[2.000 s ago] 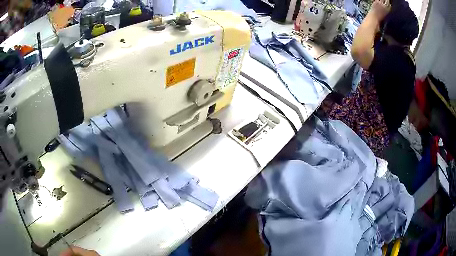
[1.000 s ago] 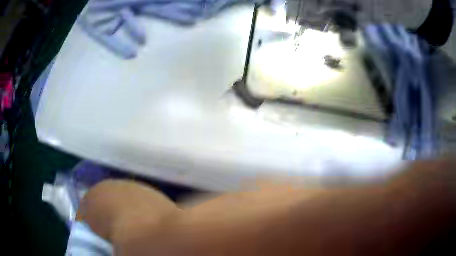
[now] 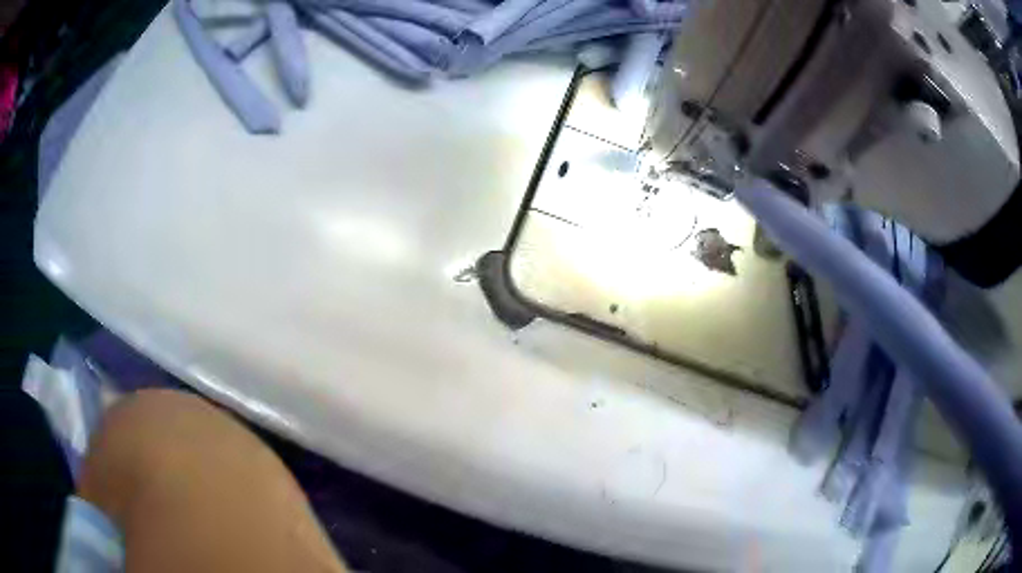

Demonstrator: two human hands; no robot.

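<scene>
Neither of my hands shows. A narrow blue-grey strap runs from beside the presser foot area down to the right edge, where its far end is cut off. The lamp lights the pale needle plate. Flat blue strips hang in a bundle right of the plate, partly behind the strap. Dark thread snips lie between plate and strips. Rounded blue straps are heaped at the top left.
The white-grey machine head fills the upper right. The white table has a rounded front edge. A bare rounded body part, maybe a knee, is at lower left, beside white and clear material below the table.
The view has swung left from the machine's side and now shows the bed closer. The bare arm across the bottom is gone. A strap now crosses at the right.
</scene>
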